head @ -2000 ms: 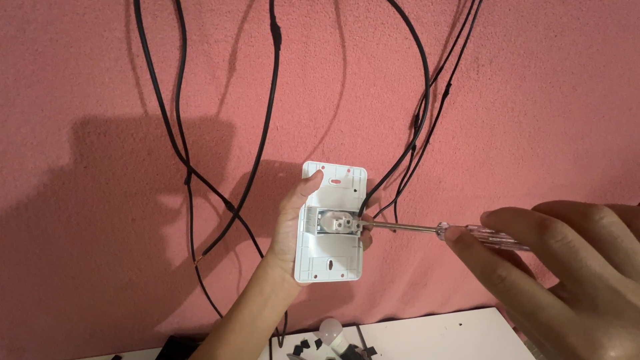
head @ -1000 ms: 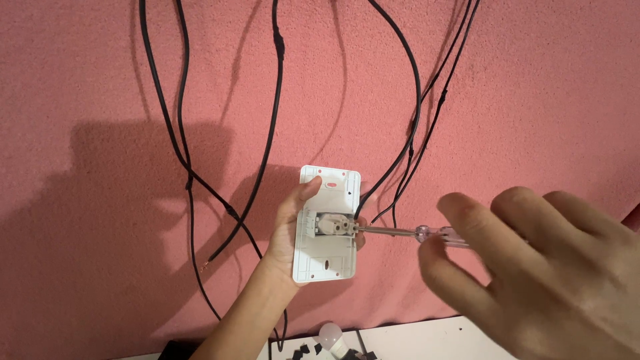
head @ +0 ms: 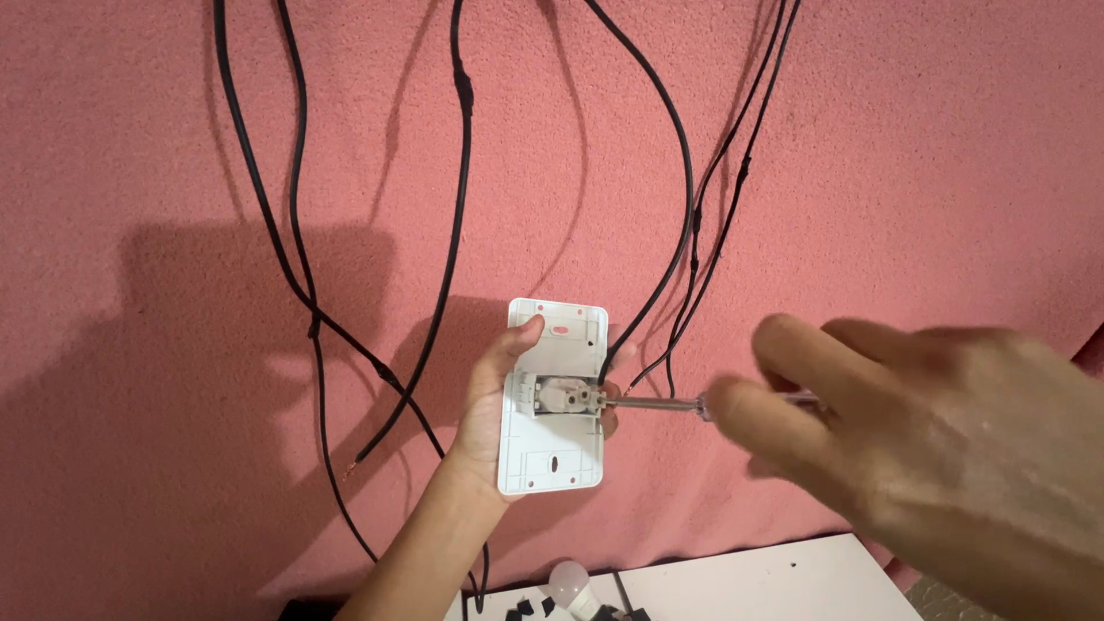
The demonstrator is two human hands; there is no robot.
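Observation:
My left hand (head: pixel 483 414) grips a white plastic wall plate (head: pixel 552 448), its back toward me, thumb over the upper part and fingertips behind the right edge. A white switch or socket module (head: pixel 565 395) sits in the plate's middle. A black cable (head: pixel 687 172) comes down from above and meets the module's right side. My right hand (head: pixel 828 414) holds a screwdriver with a clear handle; the shaft (head: pixel 655 403) points left, its tip at the module's right side. The fingers cover most of the handle.
Several black cables (head: pixel 453 259) hang before the pink wall (head: pixel 535 155); one ends in bare copper strands (head: pixel 348 471) at left. Below is a white surface (head: pixel 733 578) with a light bulb (head: pixel 573 586) and small black pieces (head: pixel 524 607).
My right hand has shifted its fingers about the screwdriver handle, while the tip stays at the module. The left hand still holds the plate in much the same place.

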